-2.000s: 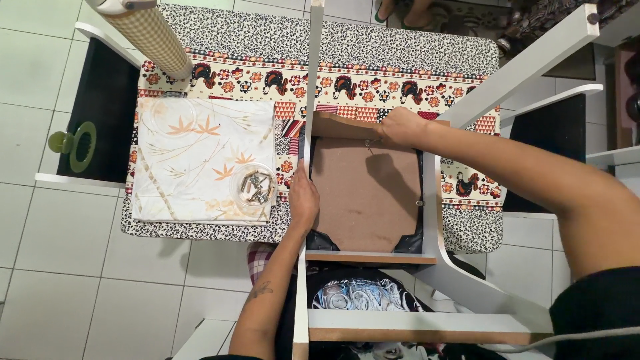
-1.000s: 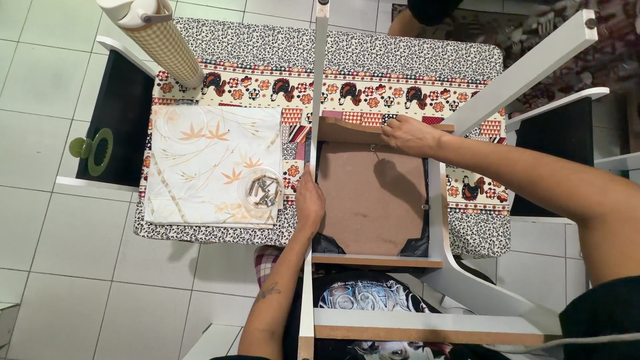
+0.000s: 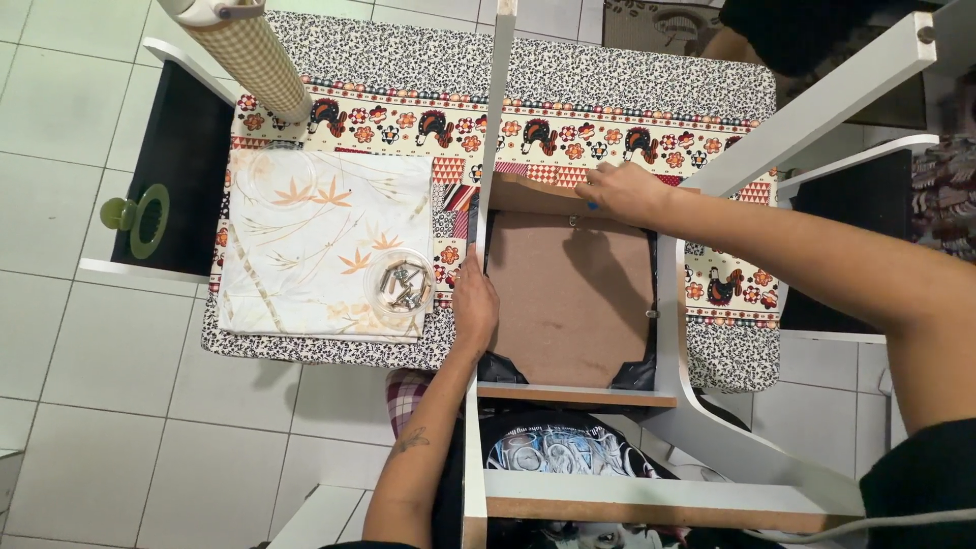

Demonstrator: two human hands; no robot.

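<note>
A white wooden chair frame [image 3: 671,328] lies over the table and my lap, the brown underside of its seat panel [image 3: 564,305] facing up, with black covering folded at the corners. My left hand [image 3: 476,305] rests against the left side rail, seemingly gripping it. My right hand [image 3: 621,194] is at the curved brown edge of the far rail [image 3: 534,194], fingers bent; a small blue spot shows under them. Whether the fingers hold something is unclear. Small metal brackets show at the panel's edge. Left of the frame, a clear round container [image 3: 400,282] holds screws and wooden dowels.
A folded floral cloth [image 3: 305,244] lies under the container on the patterned tablecloth [image 3: 534,69]. A checkered bottle [image 3: 248,61] stands at the back left. Chairs flank the table; a green hair claw [image 3: 149,221] is on the left one. Another person [image 3: 785,30] is partly visible at the top right.
My right hand has shifted slightly along the far rail, and its fingers have changed position. My left hand stays at the left rail. The other person at the top has moved.
</note>
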